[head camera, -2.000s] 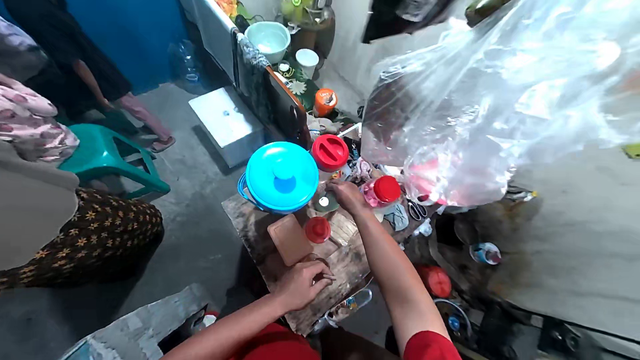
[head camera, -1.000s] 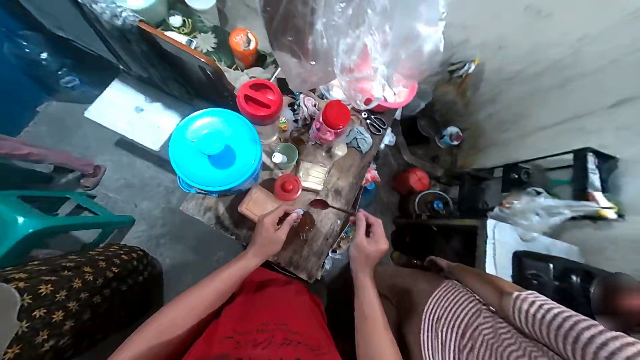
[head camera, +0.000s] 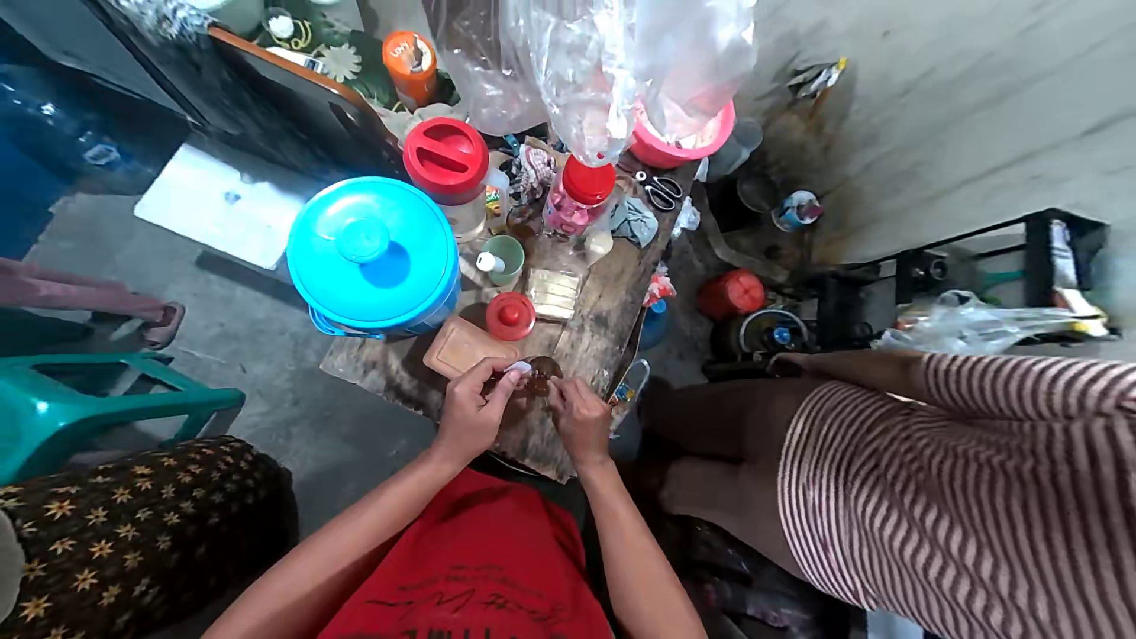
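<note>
My left hand (head camera: 479, 404) pinches a small whitish piece (head camera: 520, 366) at the near part of the wooden table (head camera: 595, 355). Beside it my right hand (head camera: 579, 415) has its fingers closed at a brown round thing, where the spoon seen earlier seems to be; the fingers hide most of it. A brown mass (head camera: 541, 377) lies between the hands. Just beyond are a tan rectangular lid or board (head camera: 466, 347), a small red-lidded container (head camera: 510, 316), a pack of pale sticks (head camera: 555, 294) and a green cup (head camera: 504, 259) with a white-capped bottle in it.
A blue lidded bucket (head camera: 373, 253) stands at the left, near a red-lidded jar (head camera: 446, 160). Farther back are a jar of pink contents (head camera: 577, 197), scissors (head camera: 659, 191) and a pink basin (head camera: 682, 138) below hanging plastic bags (head camera: 586, 71). A person in striped clothing (head camera: 958, 479) is close on the right.
My right hand has moved left, close to my left hand, bringing the spoon toward the brown mass. Two seconds ago it reached among the jars. The person in stripes has come into view.
</note>
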